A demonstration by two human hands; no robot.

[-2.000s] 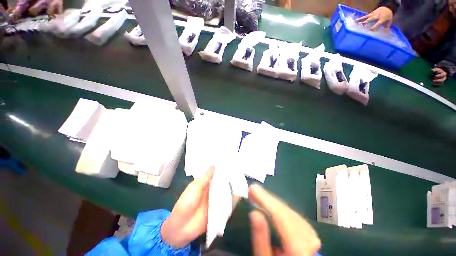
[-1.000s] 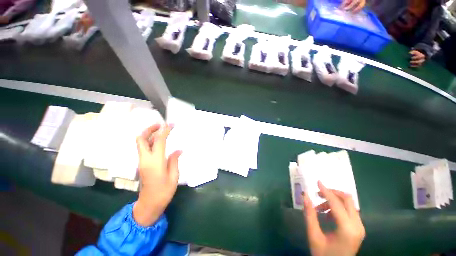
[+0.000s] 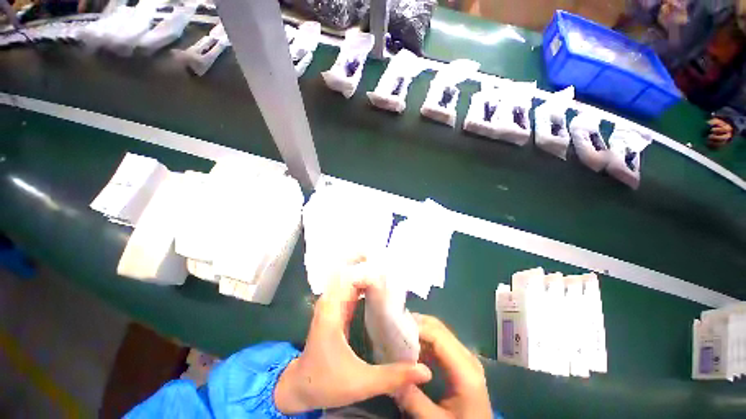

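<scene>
My left hand (image 3: 327, 368) and my right hand (image 3: 448, 368) hold a slim white folded carton (image 3: 391, 327) between them, at the bottom centre. Loose flat cartons (image 3: 348, 225) lie in a fanned pile just beyond my hands. Thin white leaflets (image 3: 424, 250) lie at that pile's right side. Thick cream-white carton stacks (image 3: 241, 221) are to the left, with a small white printed stack (image 3: 131, 188) at their far left. Folded cartons (image 3: 552, 323) with a grey-purple picture panel stand in a tight row at right.
A second carton group (image 3: 721, 344) stands at the right edge. A grey upright (image 3: 266, 90) slants behind the piles. Beyond the pale guide rail (image 3: 523, 239), bagged items (image 3: 446, 94) lie in a row. A blue bin (image 3: 609, 65) and another person's hand (image 3: 720, 131) are at upper right.
My right hand has left the standing row and my left hand has left the pile; both now hold one carton at centre. The bagged items have shifted right since the earliest frame.
</scene>
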